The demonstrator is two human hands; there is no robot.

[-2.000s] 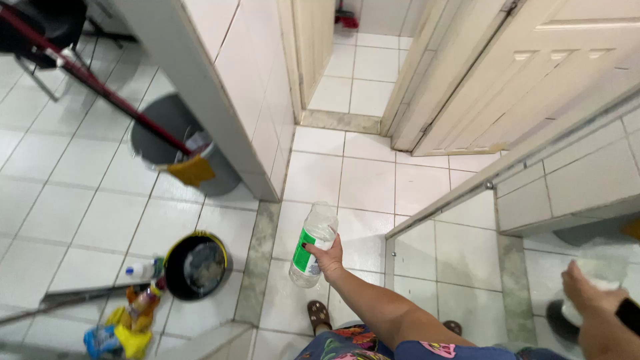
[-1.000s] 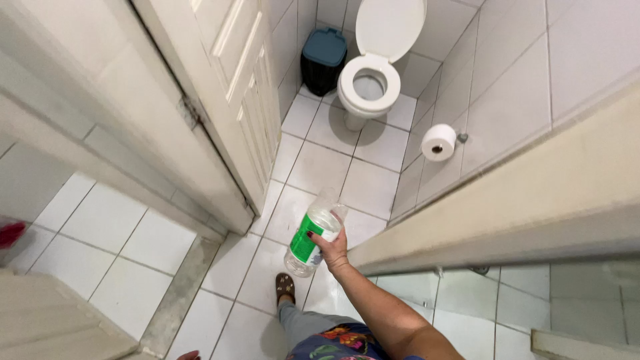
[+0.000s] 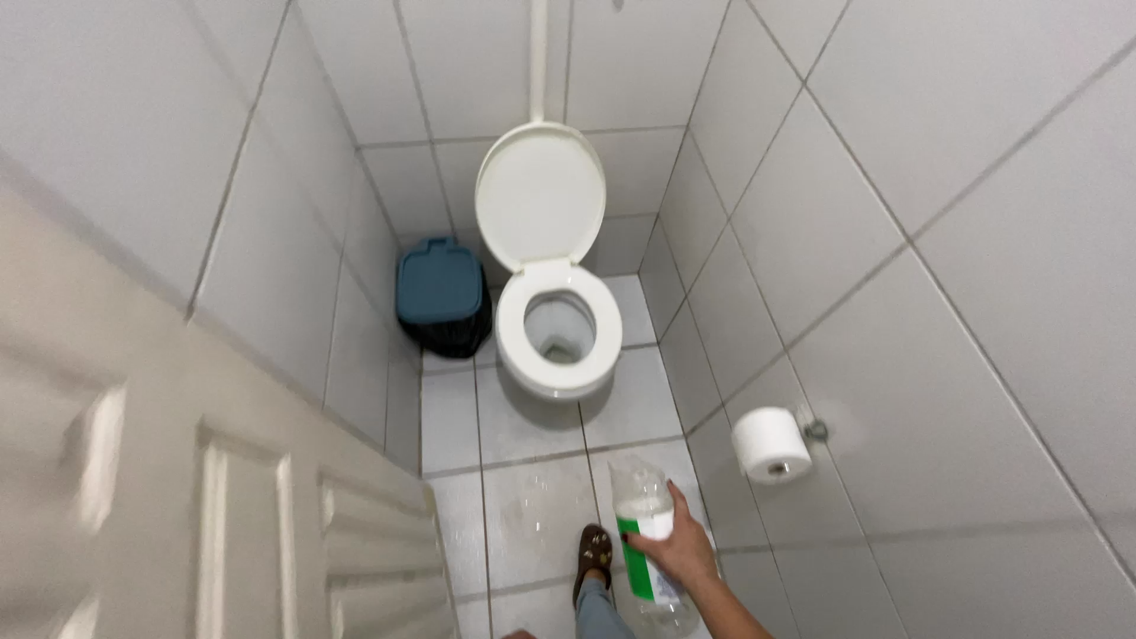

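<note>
My right hand (image 3: pixel 679 546) grips a clear plastic bottle (image 3: pixel 646 506) with a green and white label, low in the view and right of the middle. The bottle's top looks cut or wide, and its lower part runs toward the bottom edge. Only a small bit of my left hand (image 3: pixel 517 635) shows at the bottom edge, so its fingers cannot be made out. Ahead stands a white toilet (image 3: pixel 559 377) with its seat down and its lid (image 3: pixel 541 195) raised against the wall.
A bin (image 3: pixel 440 282) with a blue lid and black bag stands left of the toilet. A toilet paper roll (image 3: pixel 770 444) hangs on the right wall. A panelled door (image 3: pixel 240 497) is at the left. Wet spots show on the tiled floor (image 3: pixel 537 510), near my shoe (image 3: pixel 595 550).
The view has turned from the doorways and buckets to the toilet stall, now seen from closer. My right hand still holds the bottle.
</note>
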